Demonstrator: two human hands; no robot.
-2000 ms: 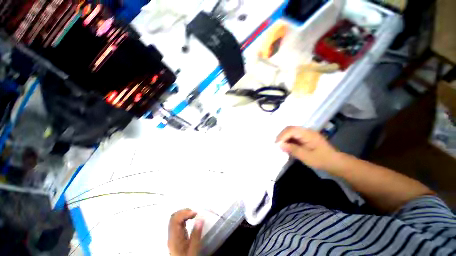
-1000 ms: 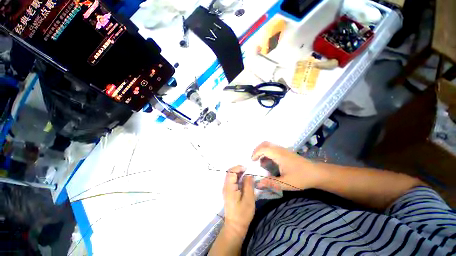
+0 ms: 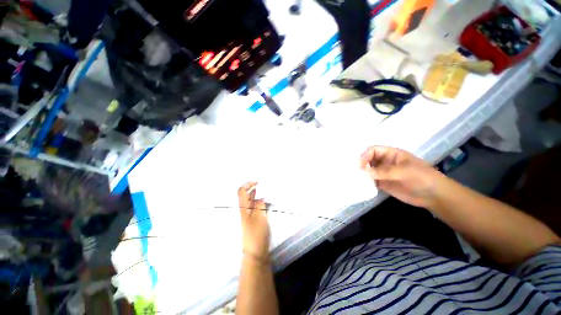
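Observation:
A white fabric piece (image 3: 320, 187) lies between my hands, its outline almost lost against the white table. My left hand (image 3: 253, 200) pinches its left side with thumb and fingertips. My right hand (image 3: 397, 174) pinches its right side near the table's front edge. The presser foot and needle area (image 3: 303, 114) sits beyond both hands, and neither touches it. Thin dark threads or lines cross the table by my left hand.
Black scissors (image 3: 390, 96) lie right of the needle. Beyond are a tan bundle (image 3: 445, 78), a red parts box (image 3: 501, 40) and an orange holder (image 3: 411, 16). A phone (image 3: 237, 46) hangs at upper left. The ruler-marked table edge (image 3: 455, 131) runs before me.
My hands were close together by the front edge and are now spread apart, with the white fabric between them. The camera view has shifted, so the machine and scissors appear further right.

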